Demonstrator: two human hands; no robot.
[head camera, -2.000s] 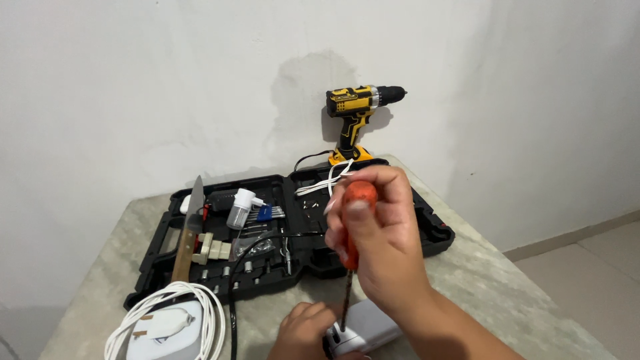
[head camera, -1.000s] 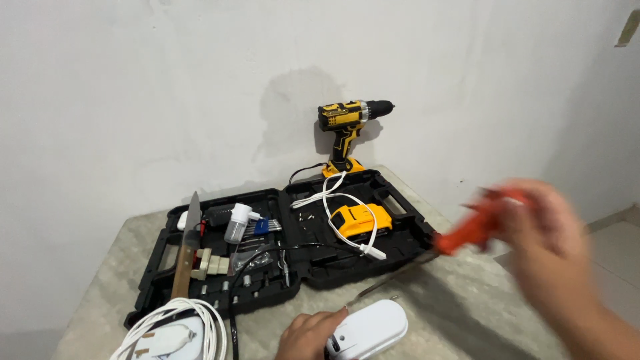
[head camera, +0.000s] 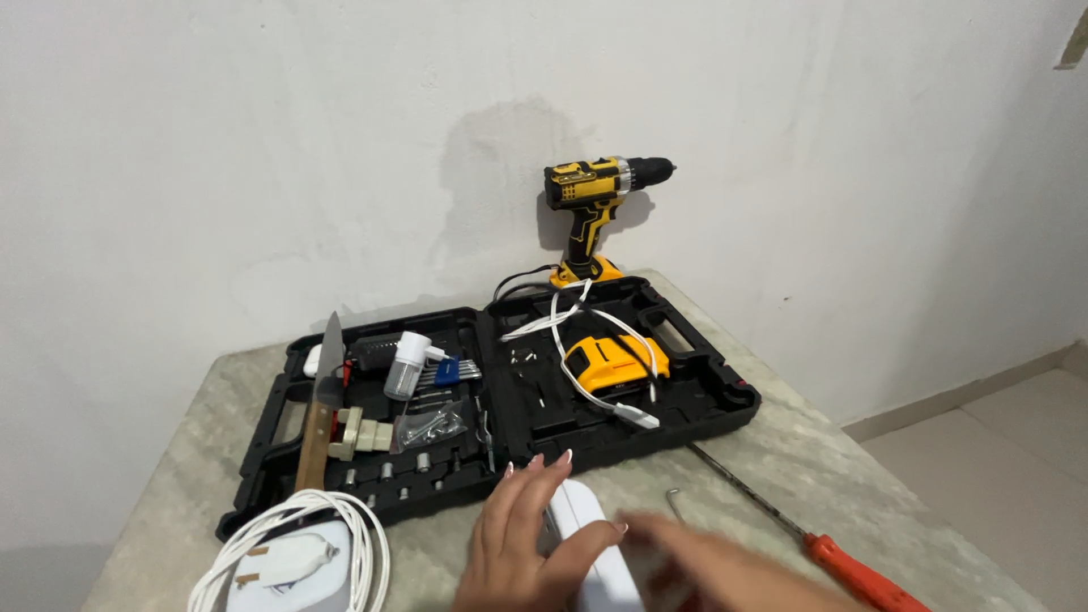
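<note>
My left hand (head camera: 531, 540) grips a white plastic device (head camera: 586, 518) at the bottom centre, its thumb across the near face and its fingers along the far side. Close to the device's right side is my right hand (head camera: 722, 561), blurred; whether it touches the device I cannot tell. A screwdriver with a red handle (head camera: 858, 574) and a long dark shaft lies on the stone tabletop to the right, its tip by the tool case. A small bent metal piece (head camera: 674, 503) lies between the device and the screwdriver.
An open black tool case (head camera: 497, 425) holds sockets, a yellow battery pack (head camera: 616, 364), white cables and a wooden-handled knife (head camera: 316, 425). Behind it a yellow-black cordless drill (head camera: 595, 191) stands against the wall. At front left, a coiled white cable (head camera: 374, 544) rests on a white adapter (head camera: 319, 574).
My right hand has let go of the red screwdriver, which now lies on the table, and has moved left to the white device. My left hand and the device have shifted, the device now more upright in view.
</note>
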